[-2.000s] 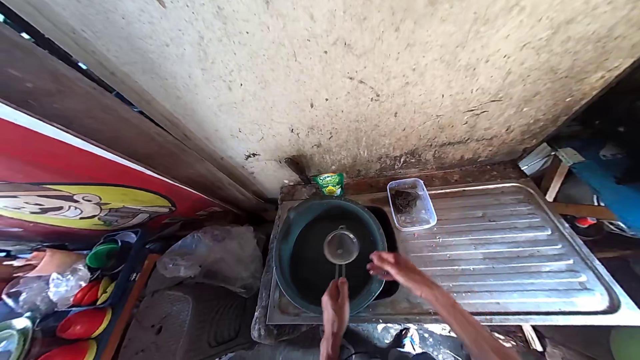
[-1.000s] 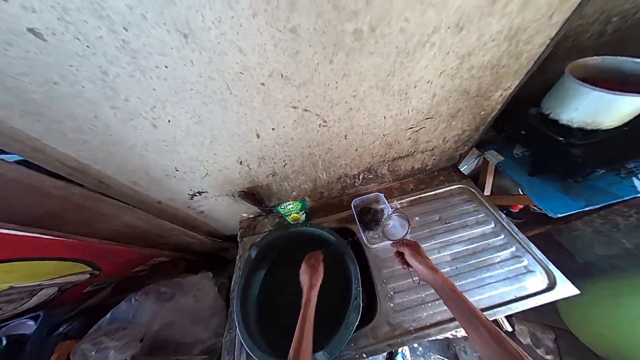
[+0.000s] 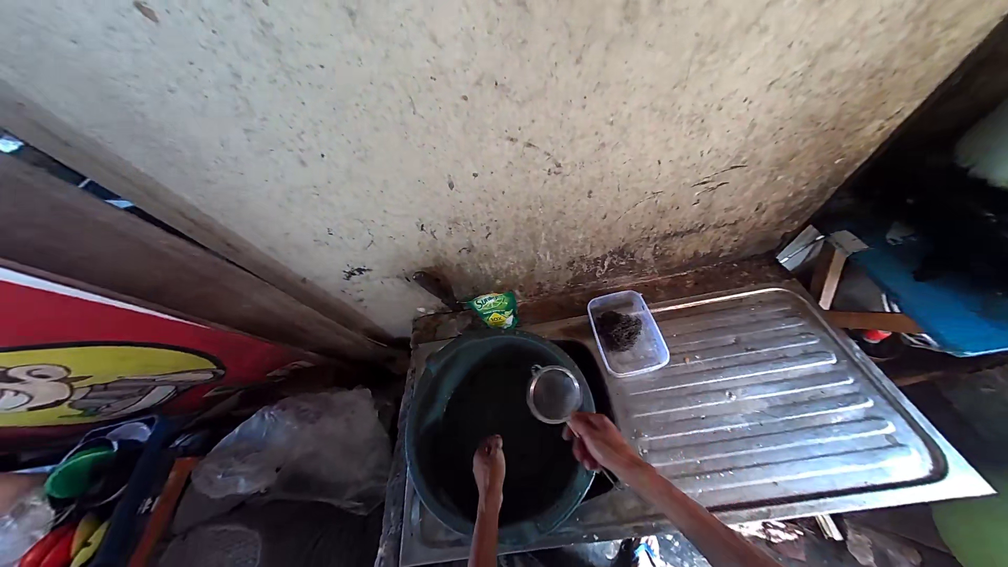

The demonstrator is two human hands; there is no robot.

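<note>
A large dark green plastic basin [image 3: 420, 441] sits in the sink, with dark contents that I cannot make out. My right hand [image 3: 600, 445] grips the handle of a small round mesh strainer [image 3: 554, 395] over the basin's right side. Over the basin's middle is my left hand [image 3: 489, 466], fingers drawn together; whether it holds something small is not clear. A clear plastic container [image 3: 649, 353] with a dark scouring pad or similar clump [image 3: 618, 331] in it stands on the steel drainboard's left end. Behind the basin leans a green detergent pouch [image 3: 494, 309].
The ridged steel drainboard [image 3: 756, 394] extends right of the basin, below a stained wall [image 3: 504, 157]. Translucent plastic bags [image 3: 307, 449] lie at the left, near colored dishes [image 3: 59, 543]. A blue surface [image 3: 929, 291] is at the far right.
The strainer, held in my left hand two seconds ago, was in my right hand by the plastic container one second ago. My right hand has since brought it back left over the basin.
</note>
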